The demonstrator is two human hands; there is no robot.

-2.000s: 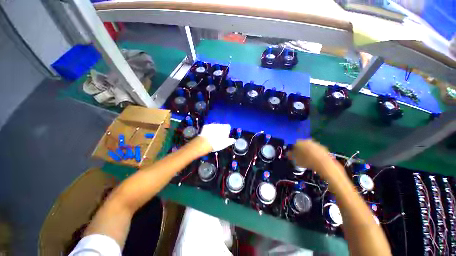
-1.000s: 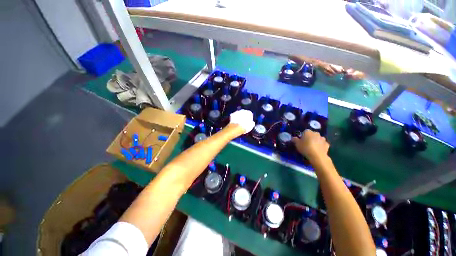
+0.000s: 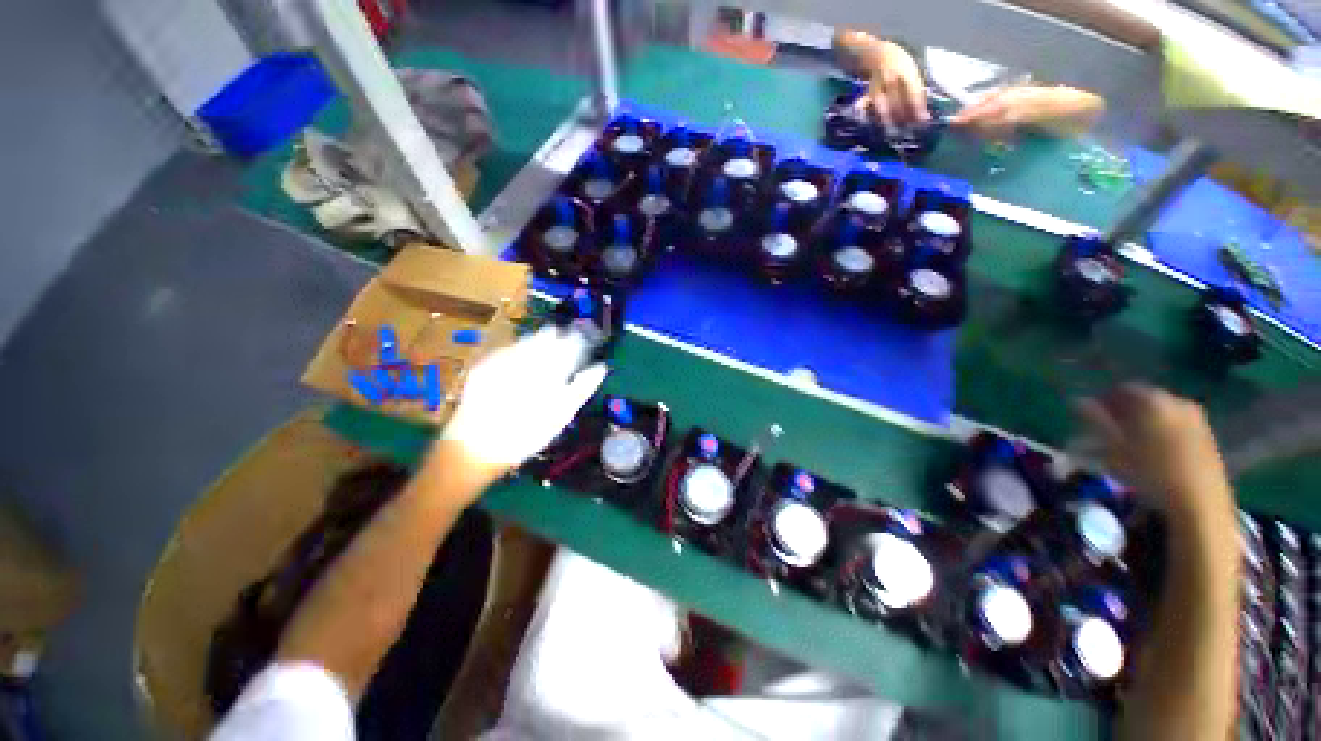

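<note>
My left hand (image 3: 525, 394), in a white glove, is at a black unit (image 3: 590, 316) beside the cell box. Whether its fingers grip the unit is hidden. My right hand (image 3: 1152, 434), bare and blurred, is over the right end of the near units; its grip cannot be told. Black housings with silver discs and blue cells stand along the near edge of the green bench, such as one unit (image 3: 800, 533). More units (image 3: 855, 261) stand in rows on the blue mat (image 3: 884, 369).
A brown carton of blue cells (image 3: 426, 267) stands left. A large carton of black parts (image 3: 196, 579) is by my knees. Another person's hands (image 3: 898, 90) work at the far side. A metal post (image 3: 391, 138) rises left. Silver parts in a tray (image 3: 1275, 608) lie far right.
The middle row of units has moved back on the blue mat, closer to the far rows. My left hand has moved left and nearer; my right hand has moved right, away from the mat.
</note>
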